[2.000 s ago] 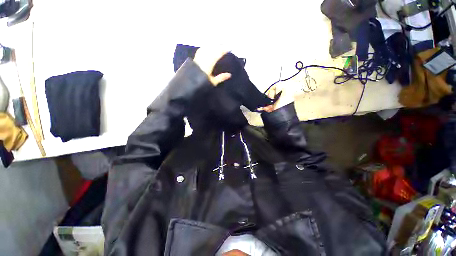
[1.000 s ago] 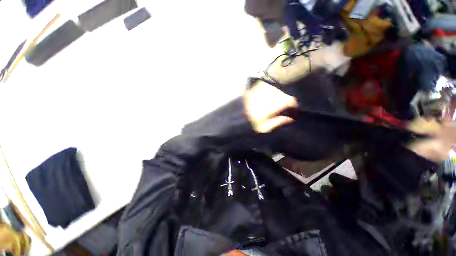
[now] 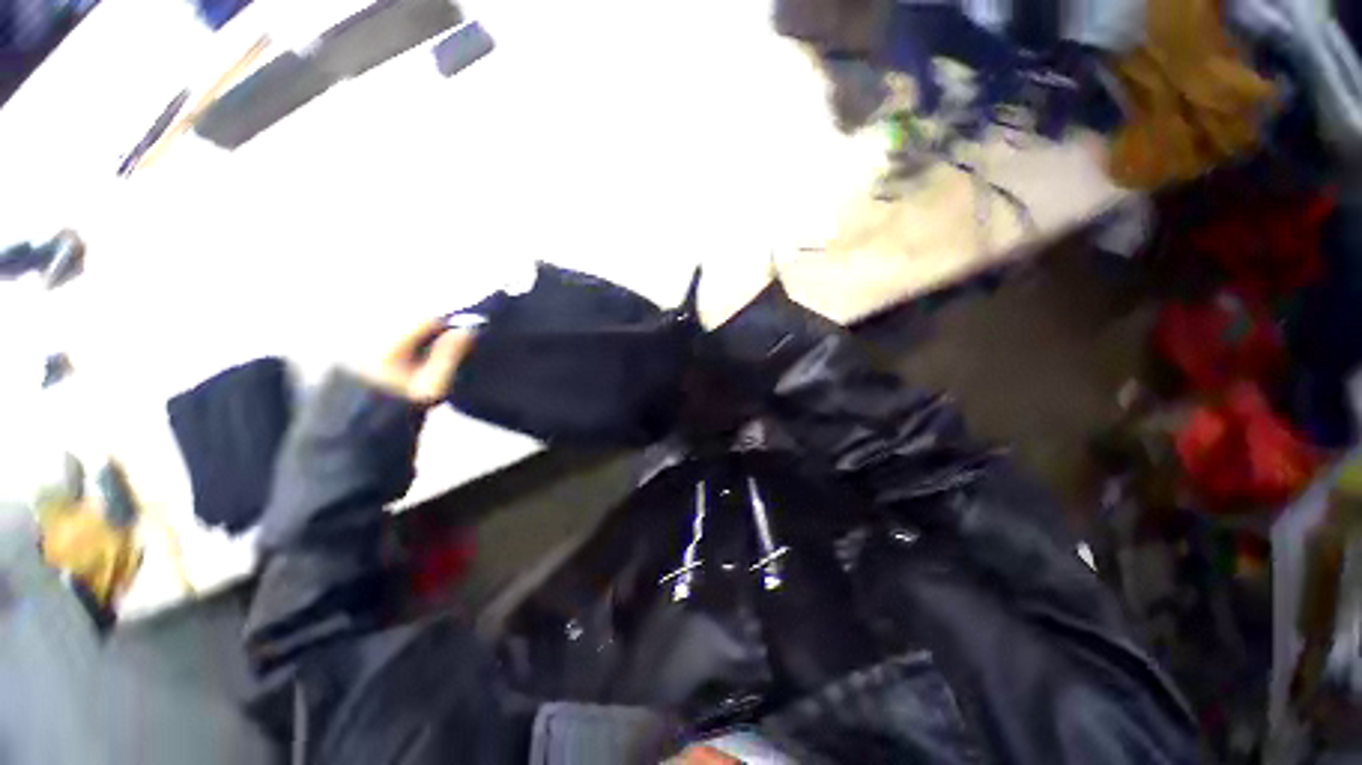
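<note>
The black garment (image 3: 583,359) is stretched across the front edge of the white table (image 3: 493,194), close to my chest. My left hand (image 3: 429,362) is closed on its left end, at the left of the picture. My right sleeve bends in towards my chest at the garment's right end. My right hand is mostly hidden in the dark cloth; a small pinkish spot (image 3: 751,434) there may be part of it, blurred. A folded black garment (image 3: 232,441) lies on the table, left of my left sleeve.
Long dark-grey bars (image 3: 321,75) and a small block (image 3: 463,50) lie at the back left. A blurred dark cord (image 3: 986,187) and mustard cloth (image 3: 1188,105) are at the right end. Mustard cloth (image 3: 90,546) is at the left end. Red bags (image 3: 1247,441) stand below right.
My view has turned back from the right. My left hand has moved far left with the garment's end. My right hand, stretched out to the far right before, is drawn in to my chest.
</note>
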